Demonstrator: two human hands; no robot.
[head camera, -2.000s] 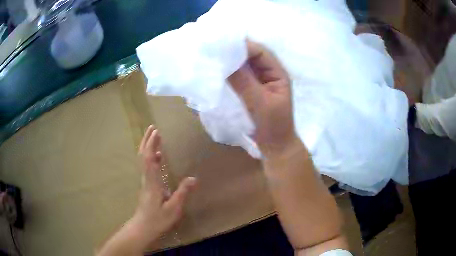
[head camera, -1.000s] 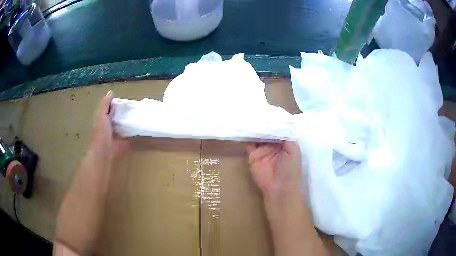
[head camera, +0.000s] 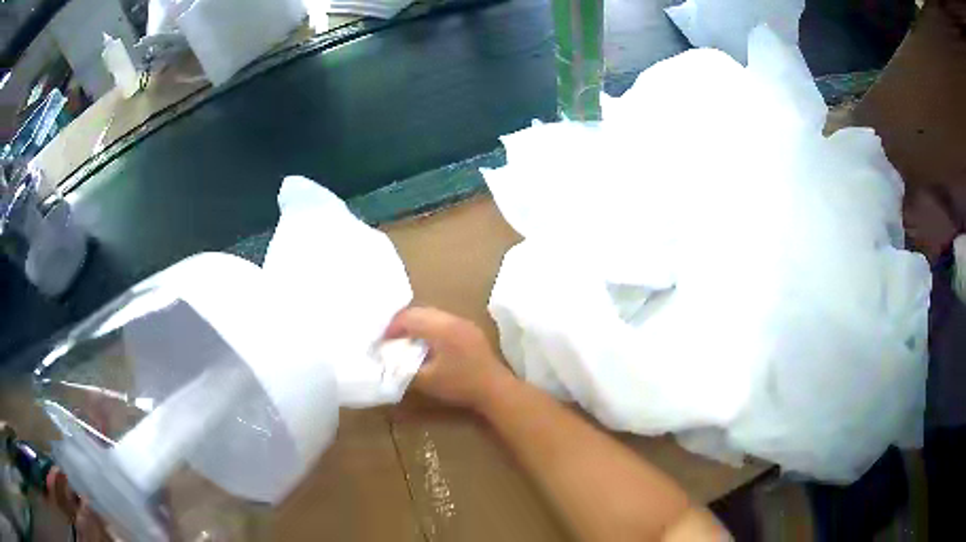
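Observation:
A water tank (head camera: 196, 392) with a clear wall and white bowl lies tilted on its side at the lower left. A white protective bag (head camera: 339, 254) is around its bowl end; the clear end is uncovered. My right hand (head camera: 450, 355) grips the bag's bunched edge, right of the tank. My left hand (head camera: 87, 521) shows only as blurred fingers at the tank's clear end, at the lower left edge; the rest is hidden or cut off.
A large pile of white bags (head camera: 731, 275) covers the right of the cardboard table (head camera: 455, 249). Beyond are a green post (head camera: 578, 58), the dark conveyor belt (head camera: 318, 116) and another tank (head camera: 55, 249) at far left.
The flat bag that both hands held is now partly over a tank that has come in at the lower left. The view has shifted, and the conveyor tanks appear elsewhere.

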